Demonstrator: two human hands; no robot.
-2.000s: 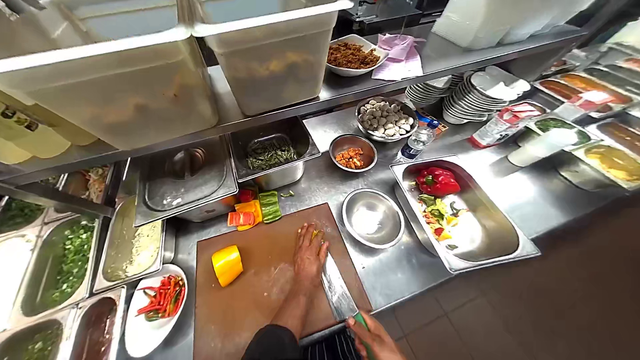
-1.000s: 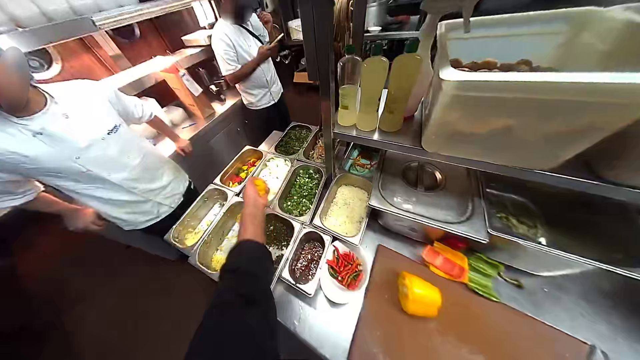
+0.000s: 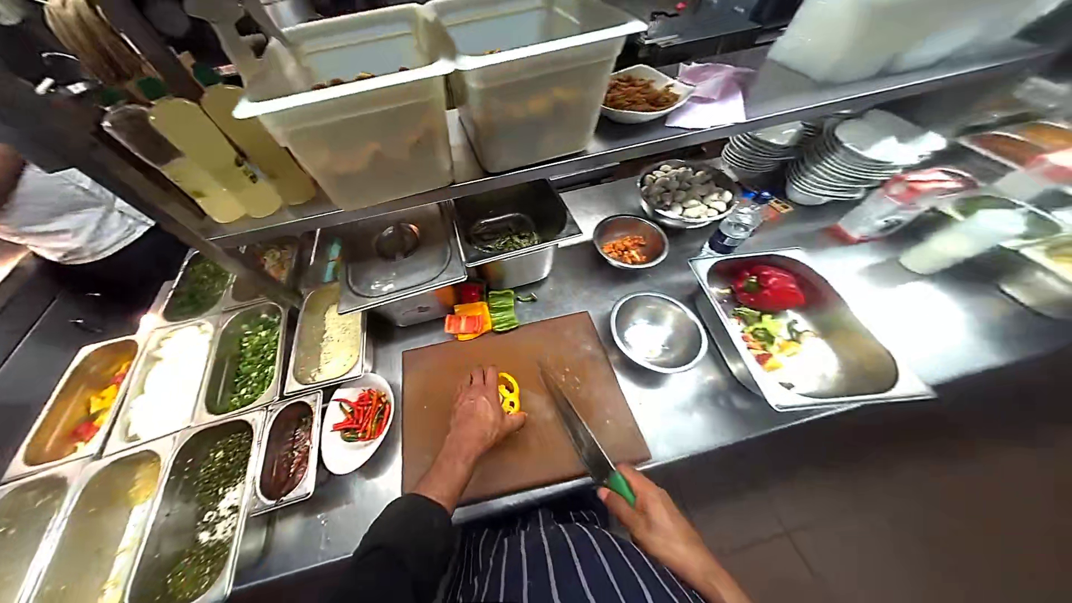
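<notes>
My left hand (image 3: 481, 414) lies on the brown cutting board (image 3: 536, 335), its fingers over a yellow bell pepper piece (image 3: 508, 394) whose cut edge shows at the right of the fingers. My right hand (image 3: 657, 515) grips the green handle of a chef's knife (image 3: 584, 431); the blade points up and left over the board's right part, apart from the pepper. Pieces of orange pepper (image 3: 469, 322) and green pepper (image 3: 502, 310) lie behind the board's back edge.
Sliced red chillies fill a white dish (image 3: 331, 452) at left, beside steel food pans (image 3: 289, 343). An empty steel bowl (image 3: 659, 332) and a steel tray (image 3: 854, 352) with a red pepper (image 3: 768, 287) stand at right. A shelf (image 3: 586, 159) crosses behind; a person (image 3: 71, 213) stands at far left.
My left hand has come back from the food pans to the board and now covers the yellow pepper, which stood uncovered there before. The view has swung back right.
</notes>
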